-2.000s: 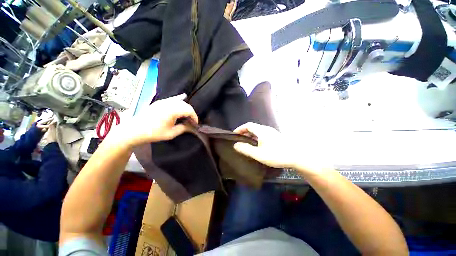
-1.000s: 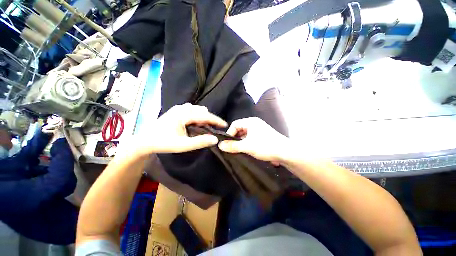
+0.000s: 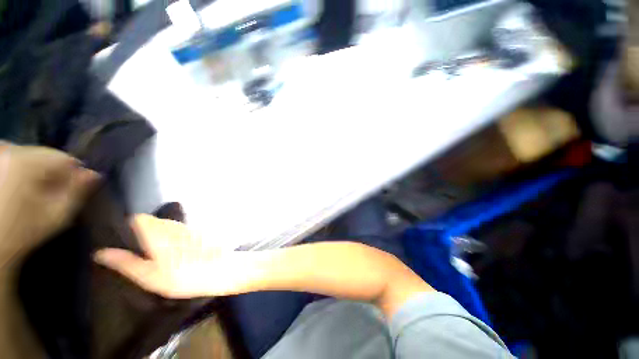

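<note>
The dark garment (image 3: pixel 105 301) hangs at the left of the view, black with brown parts, over the table's front edge; it is badly blurred. My left hand (image 3: pixel 42 189) is cut off by the left edge, its fingers bent at the garment's upper part. My right hand (image 3: pixel 175 256) lies over the garment's right side, thumb and fingers spread apart, gripping nothing that I can see. Seams and folds cannot be made out.
The white sewing machine (image 3: pixel 245 52) with a blue stripe stands behind the white table (image 3: pixel 280 147). Small metal items (image 3: pixel 469 64) lie at the table's far right end. A blue crate (image 3: pixel 434 259) and a blurred brown box (image 3: pixel 536 133) are at the right.
The view has swung to the right, so garment and hands now show far left. My right hand has let go of the fabric and opened. The crate at the right has come into view.
</note>
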